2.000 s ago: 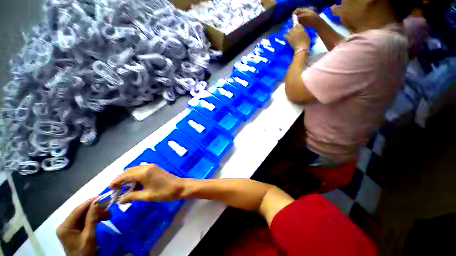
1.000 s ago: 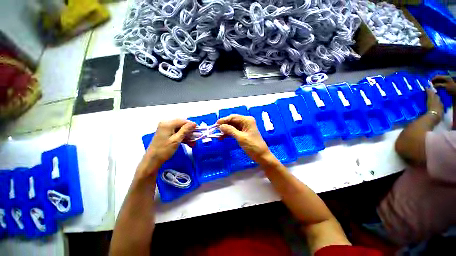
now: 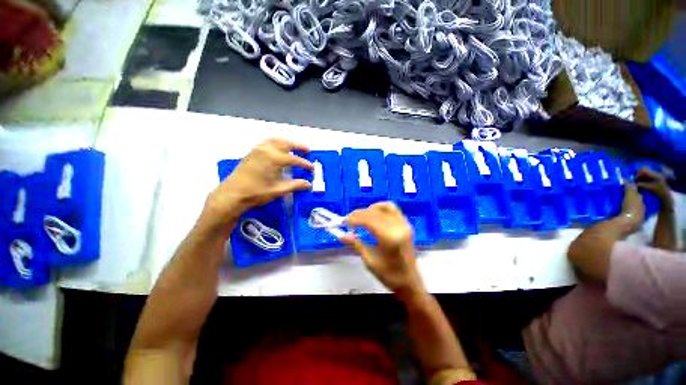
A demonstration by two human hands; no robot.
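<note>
My right hand holds a coiled white cable by its right end, over the lower pocket of the second blue tray in the row. My left hand is over the upper part of the leftmost tray, thumb and fingers apart, holding nothing. The leftmost tray has a coiled cable in its lower pocket; its upper recess is hidden by my left hand. The second tray has a small white part in its upper recess. The trays to the right also hold white parts, and the nearer ones have cable-free lower pockets.
A large cable pile lies behind the row. An open brown carton of small white parts is at the back right. Blue trays with cables are on the left. Another person's arm reaches to the row's right end.
Both hands held the cable above the second tray. My left hand has let go and moved left and up; my right hand has lowered the cable to the tray's lower pocket.
</note>
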